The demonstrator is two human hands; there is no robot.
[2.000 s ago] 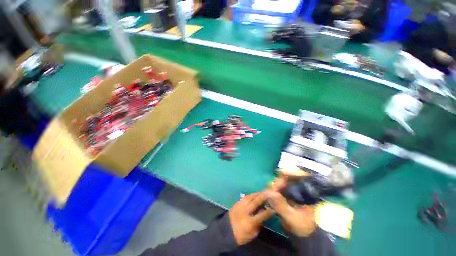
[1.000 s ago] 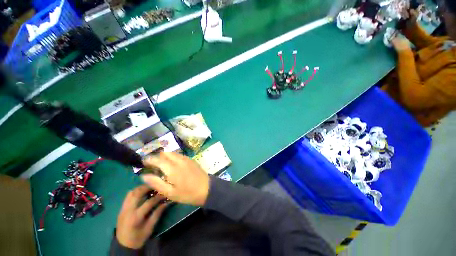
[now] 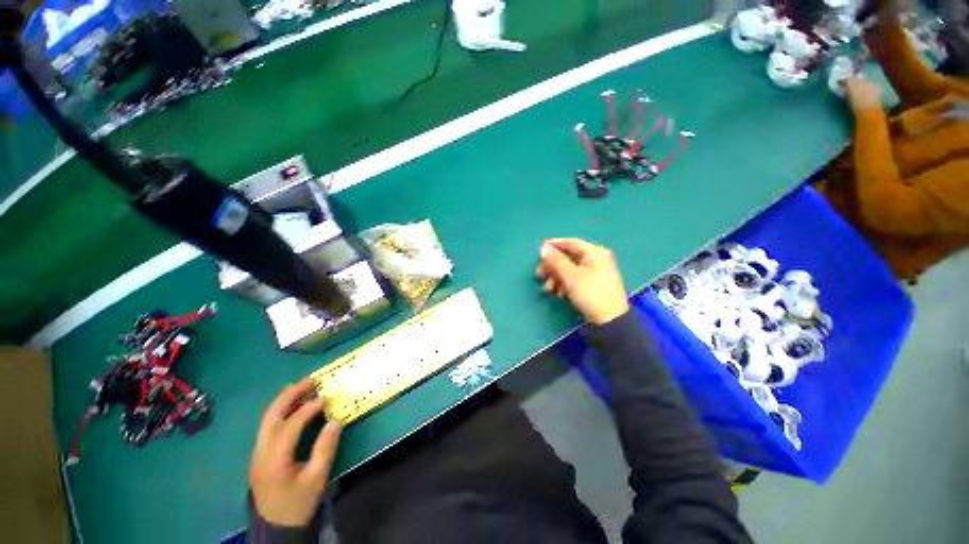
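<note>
The yellow fixture plate (image 3: 404,356) lies slantwise on the green bench in front of me. My left hand (image 3: 289,452) is at its left end, fingers and thumb apart, fingertips at the plate's edge; no part shows in it. My right hand (image 3: 584,281) is over the bench right of the plate, fingers bent and slightly apart, with nothing visible in it. The black electric screwdriver (image 3: 228,228) hangs tilted, its tip in front of the grey-white screw feeder (image 3: 332,313). Black boards with red leads (image 3: 616,159) lie beyond my right hand, some leads blurred.
A tangle of boards (image 3: 149,383) lies at left beside a cardboard box (image 3: 27,436). A clear bag (image 3: 409,260) sits right of the feeder. A blue bin (image 3: 850,414) holds white housings (image 3: 744,319). A person in an orange sleeve (image 3: 903,191) works at upper right.
My hands have parted; the right has let go of the screwdriver and moved right. The screwdriver now hangs free. The fixture plate is uncovered, and the right board group looks fuller, with blurred leads.
</note>
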